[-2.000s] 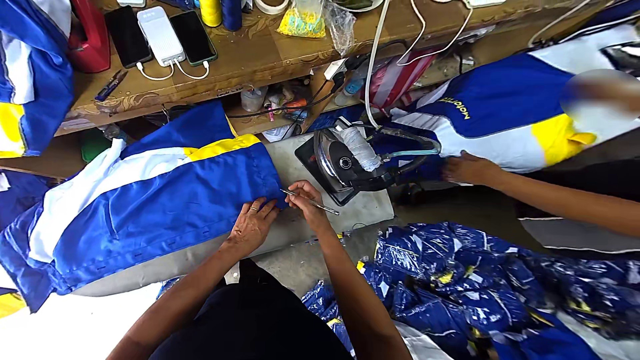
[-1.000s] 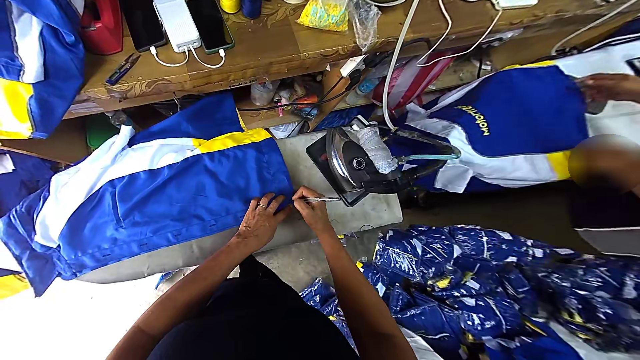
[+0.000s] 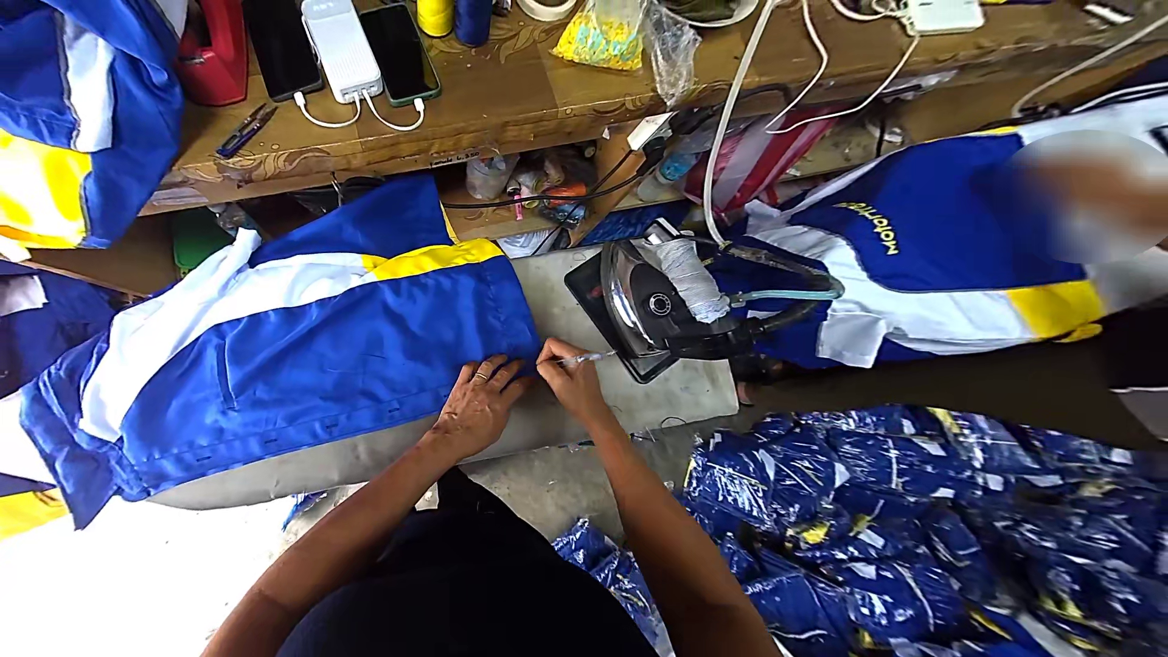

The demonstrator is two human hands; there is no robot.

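Observation:
A blue, white and yellow garment (image 3: 347, 338) lies spread over a padded ironing board (image 3: 566, 274). My left hand (image 3: 479, 406) rests on the garment's lower right corner, fingers spread over the cloth, a ring on one finger. Close beside it, my right hand (image 3: 570, 379) pinches a slim pen-like tool (image 3: 589, 359) at the garment's edge; the tool's tip is hidden by the fingers. Just right of that hand a steam iron (image 3: 643, 306) with a cloth-wrapped handle sits on a dark flat rest (image 3: 593, 287), its hose running off to the right.
A wooden table (image 3: 511, 100) along the back holds phones (image 3: 399, 55), a white power bank (image 3: 342, 46), thread spools (image 3: 435, 16) and a red tape dispenser (image 3: 212, 55). Several plastic-wrapped blue garments (image 3: 849, 520) are heaped at lower right. Another similar garment (image 3: 931, 219) lies at right, near a person.
The other person's hand, over the garment at the right one second ago, is no longer seen there. My hands remain together at the garment's corner.

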